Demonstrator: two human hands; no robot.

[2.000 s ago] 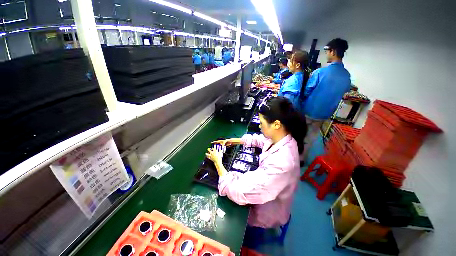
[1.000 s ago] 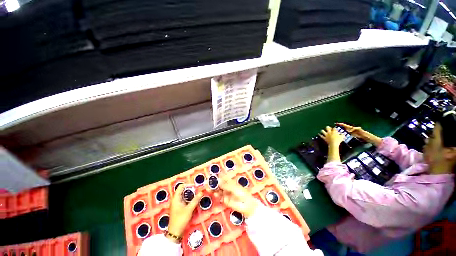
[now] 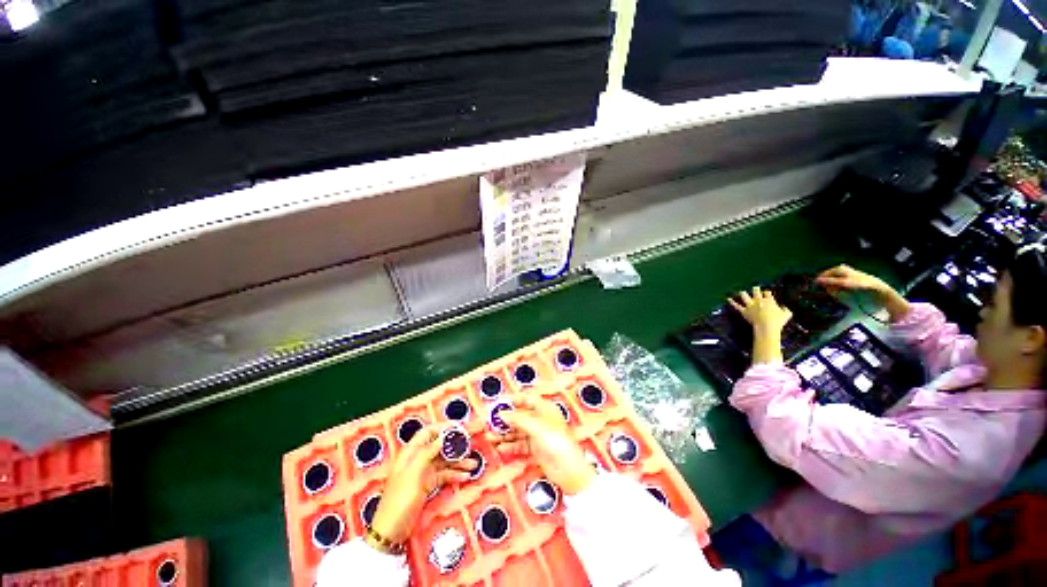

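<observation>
An orange-red compartment tray (image 3: 333,451) lies in front of me, with round black-faced watch cases (image 3: 494,523) in its pockets. A silver-white one (image 3: 448,549) sits near the front edge of the view. My left hand (image 3: 410,487) holds a round watch case (image 3: 456,444) in its fingertips above the tray. My right hand (image 3: 544,440) holds another round watch case (image 3: 501,416) by its edge, just to the right and a little farther back. The hands are apart and hide some pockets.
A crumpled clear bag (image 3: 657,384) lies right of the tray. A small clear packet (image 3: 614,272) and an instruction sheet (image 3: 532,220) are by the ledge. More orange trays (image 3: 103,570) are at left. A person in pink (image 3: 884,447) works at black trays (image 3: 718,344) on the right.
Since one second ago, the case in my left hand has moved slightly right, and the one in my right hand slightly right. The neighbour's right hand has moved away from the left one. Earlier, the view faced down the line.
</observation>
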